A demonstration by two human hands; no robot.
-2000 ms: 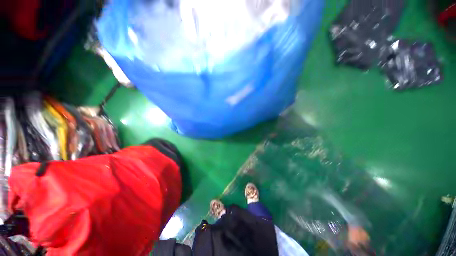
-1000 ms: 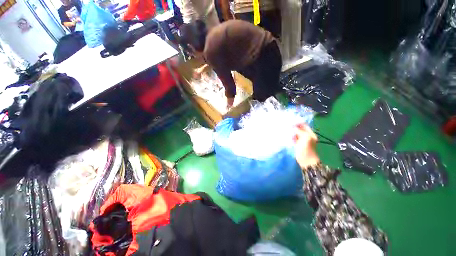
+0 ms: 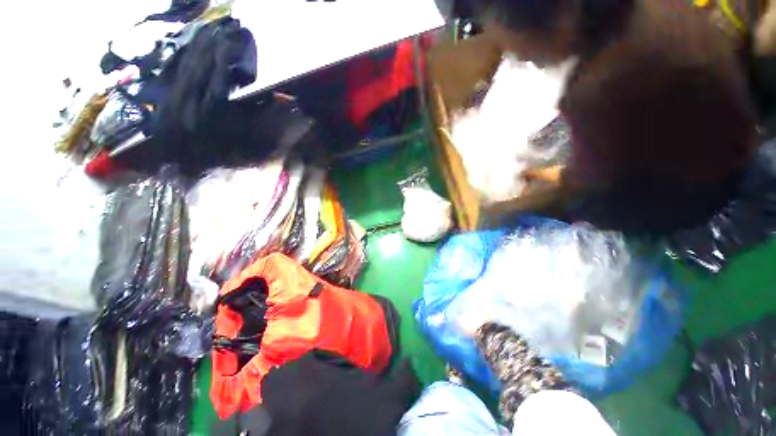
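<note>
The open blue plastic sack [image 3: 438,285] stands on the floor in front of me, filled with crinkly clear film [image 3: 553,277]. My right arm, in a patterned sleeve, reaches to the sack's near left part. My right hand [image 3: 468,318] is blurred and pale against the film; its fingers and grip cannot be made out. A black garment [image 3: 336,396] lies low in the view, against the red and black cloth bundle [image 3: 345,328]. My left hand is not visible. Something light blue shows at the bottom edge.
A person in dark brown [image 3: 655,119] bends over an open carton [image 3: 464,192] holding clear film. A white-topped table [image 3: 332,34] is at the top, dark clothes on its left. Bagged garments [image 3: 247,213] are piled left. A small white bag [image 3: 424,211] and dark polybagged garments [image 3: 736,375] lie on the floor.
The view has swung left and closer to the sack and carton. My right hand, raised above the sack's right side a second ago, is now at its near left part.
</note>
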